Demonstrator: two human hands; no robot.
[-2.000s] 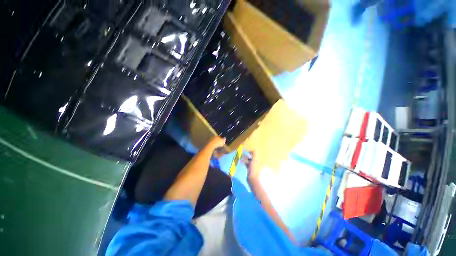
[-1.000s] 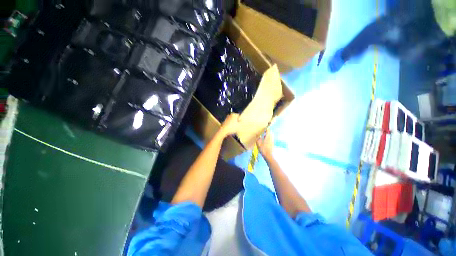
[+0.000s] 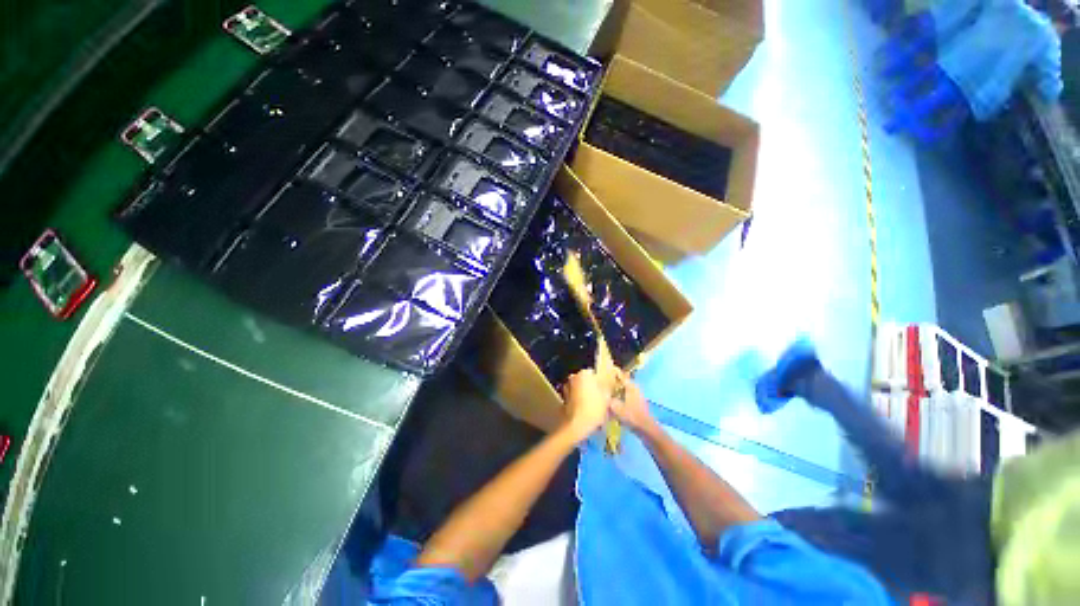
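Observation:
A thin tan strip, apparently the carton flap seen nearly edge-on, stands over the near end of the open cardboard carton. My left hand grips its lower part. My right hand is closed against the same part from the right; its fingertips are partly hidden. Shiny black blister trays lie inside the carton. A large black blister tray with rectangular pockets lies on the green bench to the left.
Red-rimmed phone bodies lie on the green belt at the left. A second carton with black contents stands behind the first. A person's dark-clothed leg is in the aisle at the right. White-and-red stacks stand beyond.
The flap has turned from broad side to nearly edge-on. My hands have come close together, lower in the picture. The view has shifted, showing more belt. The other person's leg is now nearer.

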